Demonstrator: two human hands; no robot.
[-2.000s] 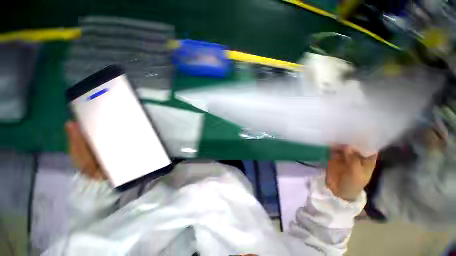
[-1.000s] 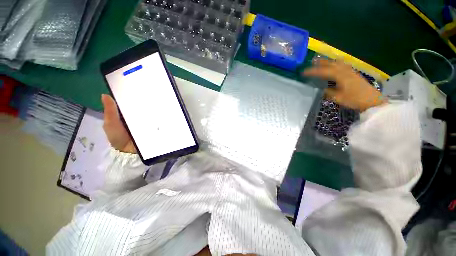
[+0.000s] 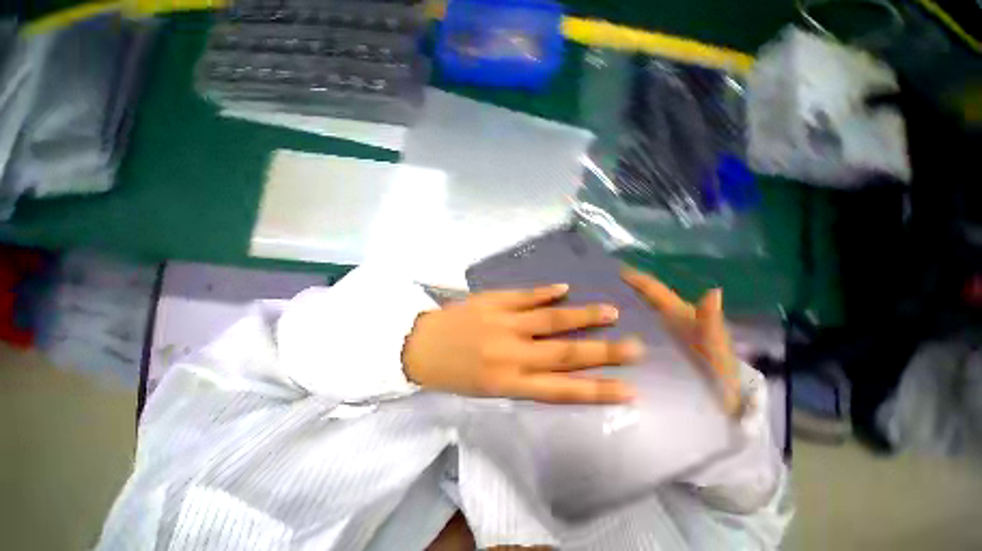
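Note:
The tablet has its grey-purple back up and lies tilted in front of my smock, blurred. My left hand lies palm down across its back, fingers extended and a little apart; its thumb is hidden, so I cannot tell whether it grips. My right hand holds the tablet's right edge, its palm partly hidden. Behind it, a translucent bubble-wrap sheet and a glossy white sheet lie on the green bench.
Stacked blister trays stand at the back left, beside a blue parts bin. A clear bag of dark parts lies right of centre, near a white control box. Bubble-wrap bags lie at the far left.
The tablet has moved right and turned from its lit screen to its back. My left hand has moved right onto it. My right hand has come down from the parts bag to the tablet's edge.

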